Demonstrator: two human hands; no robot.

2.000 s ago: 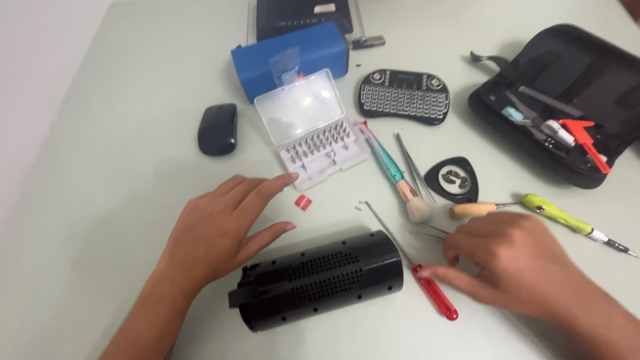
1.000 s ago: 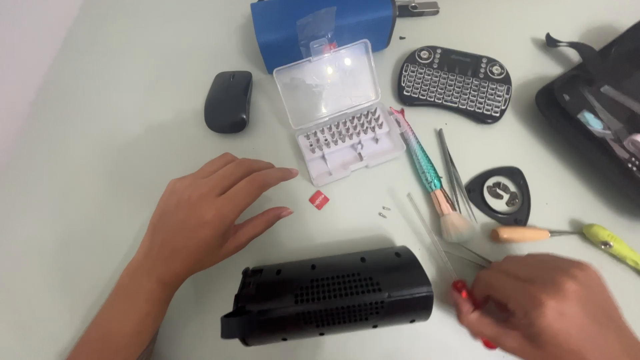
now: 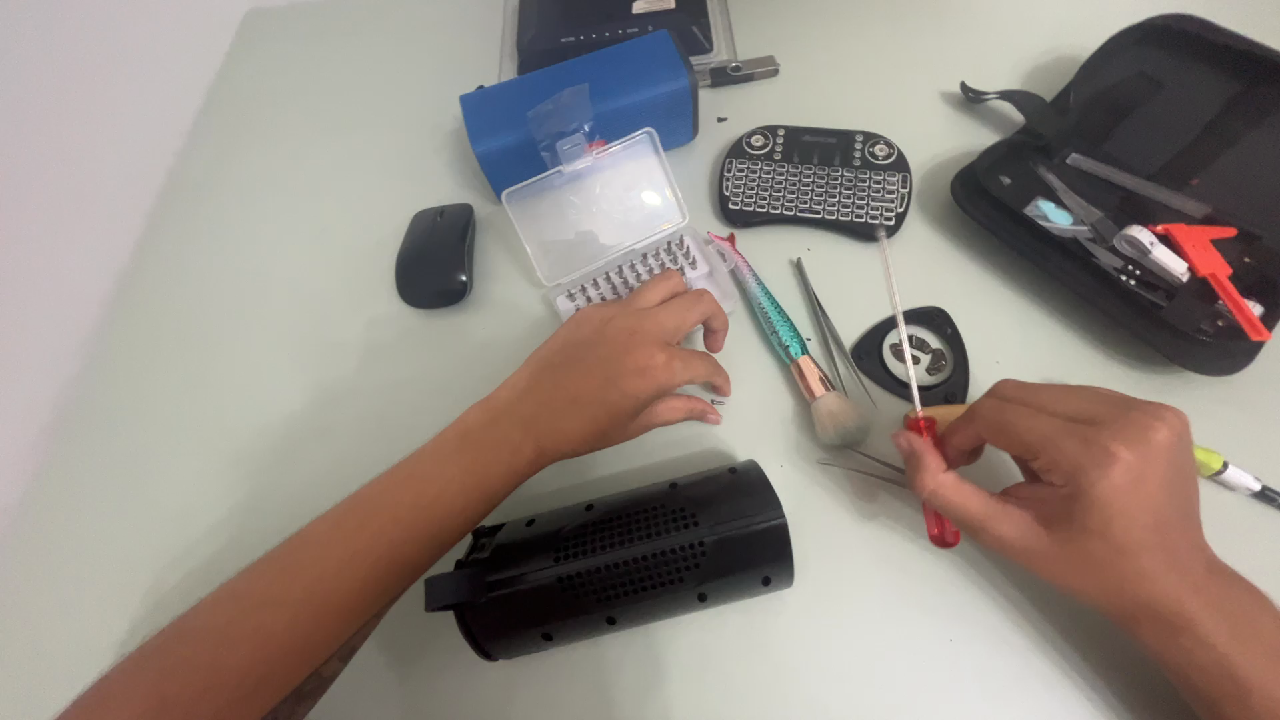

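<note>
My right hand grips a screwdriver by its red handle, the thin shaft pointing away over a black triangular case. My left hand is spread over the near edge of an open clear box of screwdriver bits; thumb and fingers are apart at a tiny screw, and whether they touch it I cannot tell. Below it lies a black perforated cylinder on its side. Between my hands are a makeup brush with a teal handle and metal tweezers.
A black mouse lies at left. Behind the bit box is a blue speaker-like case, beside a USB stick. A mini keyboard sits at top centre. An open black tool case stands at right, a lime-green tool below it.
My right hand has picked up the red screwdriver from the table, and its shaft now points away from me. My left hand has moved right, to the bit box and the loose screw.
</note>
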